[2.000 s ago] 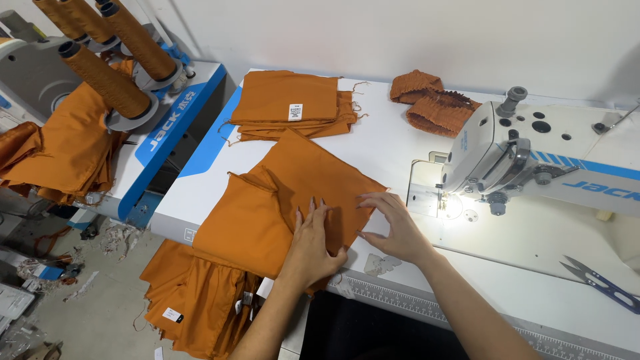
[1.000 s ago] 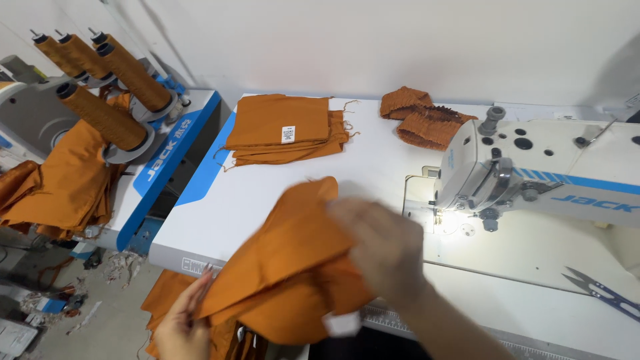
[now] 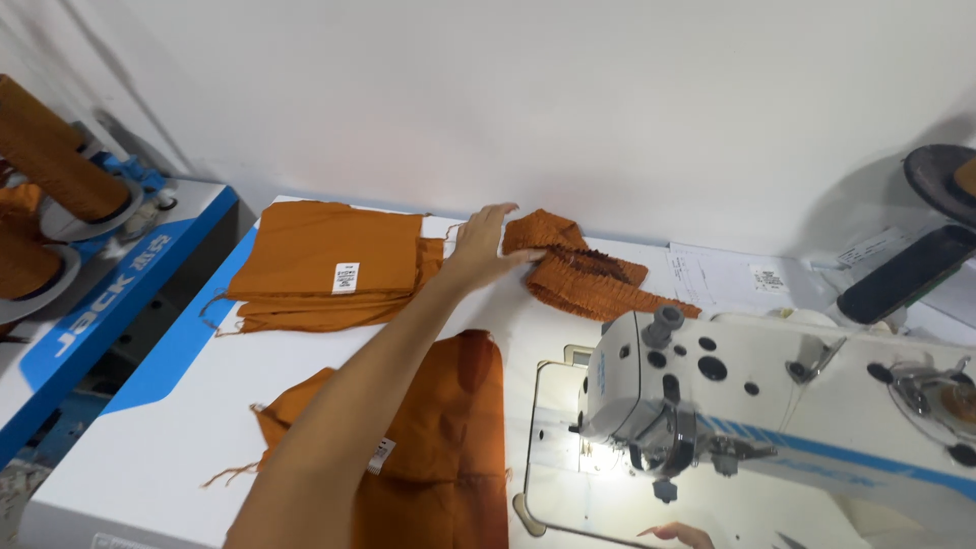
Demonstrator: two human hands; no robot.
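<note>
My left hand (image 3: 488,245) reaches over the table with thumb and fingers apart, at the left edge of a gathered rust-orange fabric band (image 3: 587,271). Its thumb overlaps the band; whether it touches cannot be told. Under my left forearm lies an orange fabric piece (image 3: 457,427) with a small white label (image 3: 381,454). A stack of folded orange fabric pieces (image 3: 328,248), also labelled, lies left of the hand. Only some fingers of my right hand (image 3: 681,535) show at the bottom edge, below the needle area of the sewing machine (image 3: 648,396); what they hold is hidden.
The Jack sewing machine's arm spans the right side, its needle lamp lit. Behind it are papers (image 3: 717,278) and a dark cylindrical object (image 3: 907,274). Orange thread cones (image 3: 61,164) stand on a second machine table (image 3: 114,305) at the left. A wall rises behind.
My left hand has let go of the orange fabric and moved up to the gathered band. The fabric, lifted and blurred a second ago, now lies on the table. My right hand has moved toward the lower right.
</note>
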